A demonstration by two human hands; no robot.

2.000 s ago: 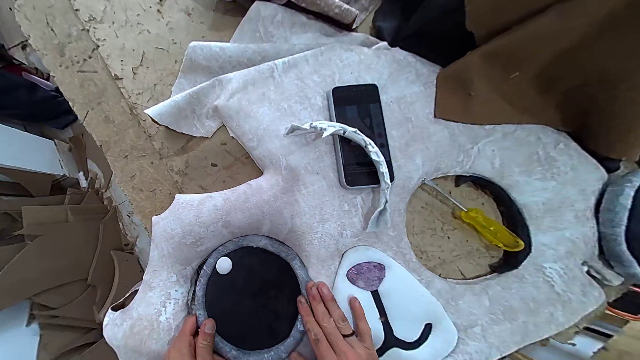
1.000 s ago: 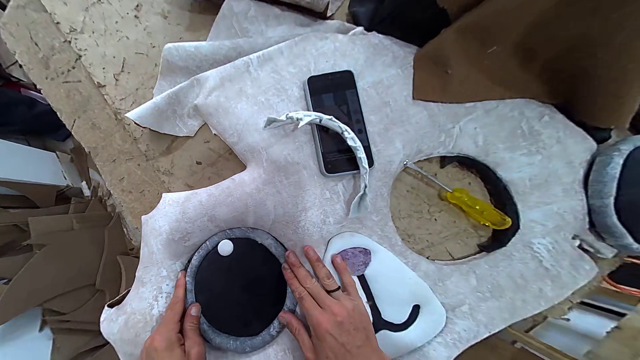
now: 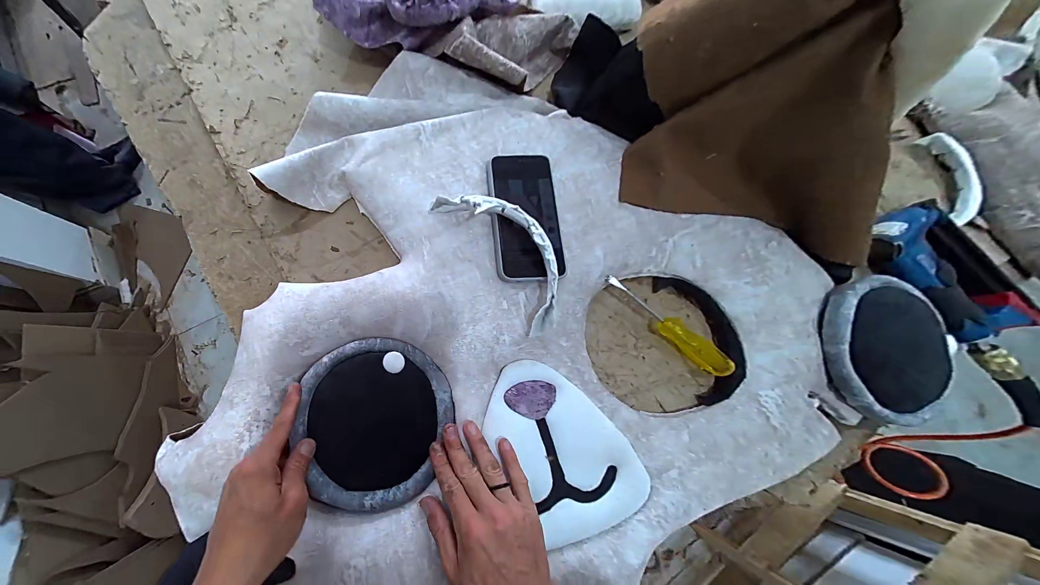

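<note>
A round black eye piece with a grey fabric rim (image 3: pixel 374 424) and a white dot lies on the pale plush fabric panel (image 3: pixel 455 301). My left hand (image 3: pixel 264 496) touches its left rim with thumb and finger apart. At its right rim rests my right hand (image 3: pixel 485 504), a dark ring on one finger, fingertips also near the white muzzle piece (image 3: pixel 581 455), which bears a purple nose and black mouth line. A yellow-handled screwdriver (image 3: pixel 691 345) lies across the round hole in the panel. A curved pale fabric strip (image 3: pixel 540 236) lies over a smartphone (image 3: pixel 520 179).
A second black eye piece (image 3: pixel 890 349) sits at the panel's right edge, near a blue power tool (image 3: pixel 910 244) and an orange hose (image 3: pixel 902 471). Brown fabric (image 3: pixel 756 138) drapes at the upper right. Brown offcuts (image 3: pixel 73 406) are piled at the left, beside the wooden board (image 3: pixel 244 122).
My right hand has shifted from over the muzzle piece's left edge towards the eye piece's lower right rim. My left hand remains at the left rim.
</note>
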